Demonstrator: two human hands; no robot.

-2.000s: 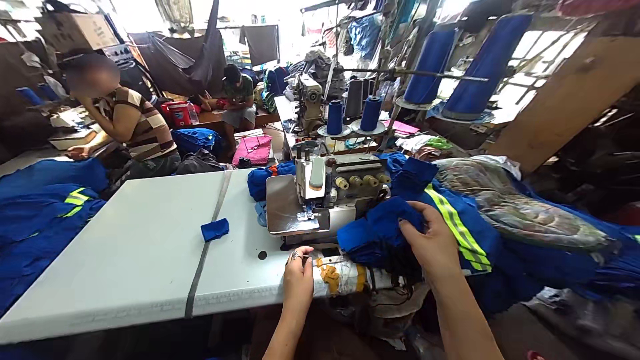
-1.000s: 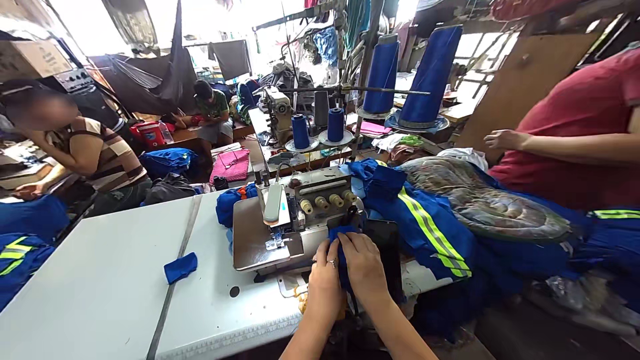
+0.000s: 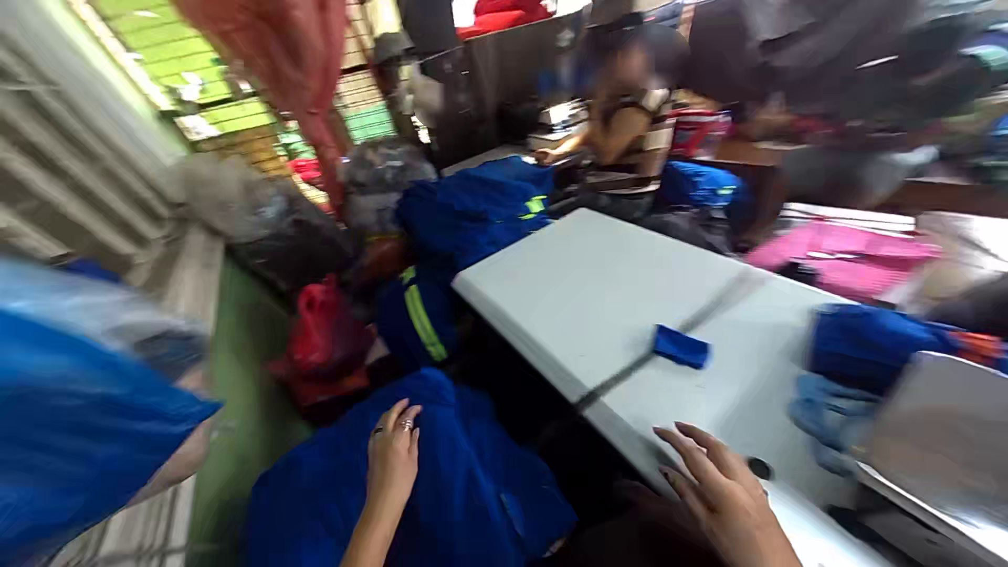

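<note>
My left hand [image 3: 394,453], with rings on its fingers, reaches over a heap of blue cloth [image 3: 465,480] beside the table; whether it grips any of the cloth, I cannot tell. My right hand [image 3: 713,484] is over the near edge of the white table [image 3: 583,276], its fingers apart and nothing in them. A small folded blue cloth piece [image 3: 681,347] lies on the table top, beyond my right hand. At the right edge shows the metal plate of the sewing machine [image 3: 945,441], with blue cloth [image 3: 874,342] behind it.
More blue cloth with reflective strips [image 3: 480,205] is piled past the table's far left corner. A red plastic bag [image 3: 324,335] stands on the floor, and a blue plastic bag [image 3: 87,425] fills the left edge. A person in a striped shirt [image 3: 630,142] sits beyond the table.
The view has swung far to the left. My hands, together at the machine on blue cloth one second ago, are now apart, the left over the heap and the right by the table edge.
</note>
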